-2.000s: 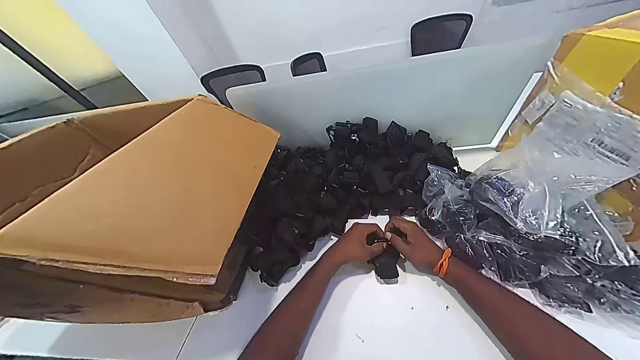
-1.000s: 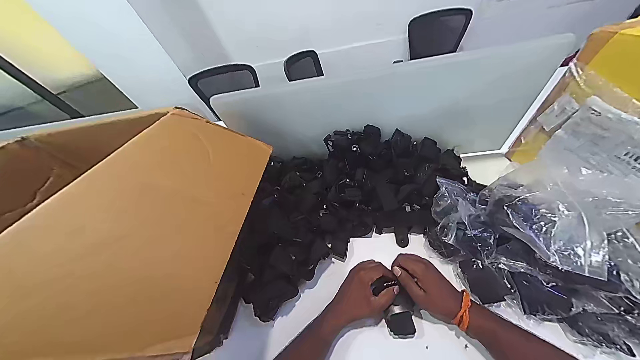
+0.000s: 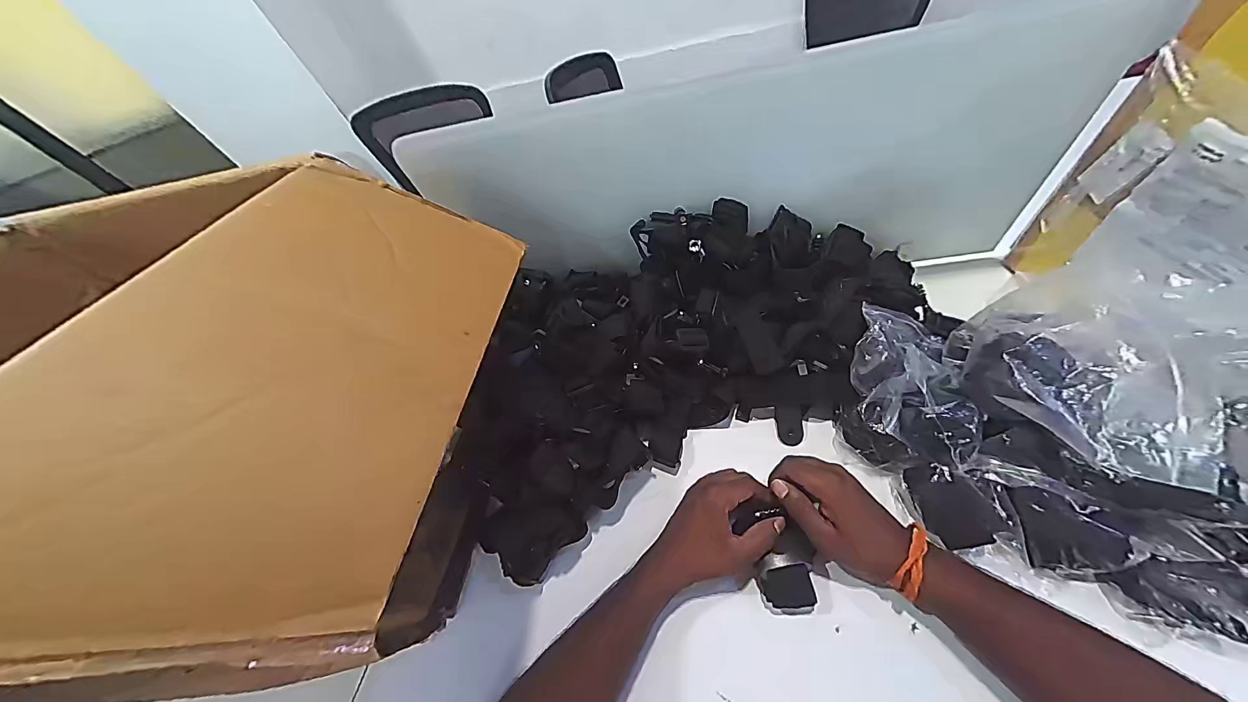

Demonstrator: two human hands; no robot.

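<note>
Both hands meet over the white table (image 3: 721,653), gripping one small black item (image 3: 788,587), perhaps fabric or strap; its exact kind is unclear. My left hand (image 3: 717,526) pinches its upper left part between thumb and fingers. From the right, my right hand (image 3: 843,517), with an orange band at the wrist, presses its top edge. A greyish section and a square black end stick out below the fingers. Beyond the hands lies a large heap of similar black items (image 3: 682,341), some with small shiny metal parts. The fingers partly hide the held item.
A large open cardboard box (image 3: 253,409) stands at the left. Clear plastic bags (image 3: 1102,390) with black items inside cover the right side. Behind the heap rises a pale partition panel (image 3: 760,146), with chair backs (image 3: 419,112) beyond it. Another carton (image 3: 1219,49) is at the far right.
Both hands stay together on the black item. A greyish section of it, not visible two seconds ago, now shows below the fingers. The view has shifted closer to the table.
</note>
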